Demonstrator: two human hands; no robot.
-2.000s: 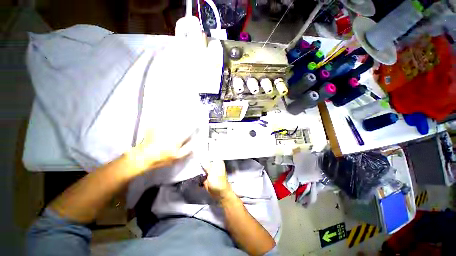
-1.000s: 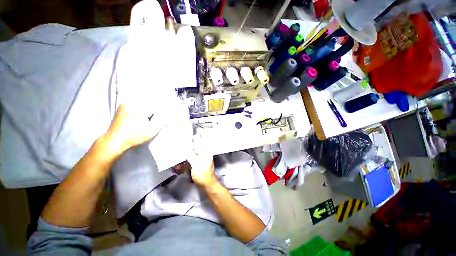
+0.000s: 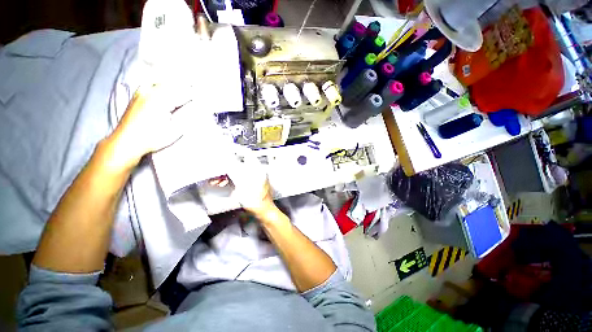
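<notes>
A large pale grey-white garment piece spreads over the left of the table and hangs over its front edge. My left hand lies on the cloth left of the overlock machine, fingers pointing to the needle area, which is overexposed. My right hand holds the cloth's edge at the table's front edge, below the needle area; its fingertips are washed out by glare. More pale cloth lies on my lap. The white machine lamp stands above the cloth.
Thread cones cluster right of the machine. Snips lie on the machine table. A dark blue pen-like tool and an orange-red bag lie on the side table. A black plastic bag hangs below. A green crate stands on the floor.
The view has shifted, so the machine sits further left. My left hand has moved forward along the cloth, toward the needle area. My right hand stays near the table's front edge. The cloth's front part has folded.
</notes>
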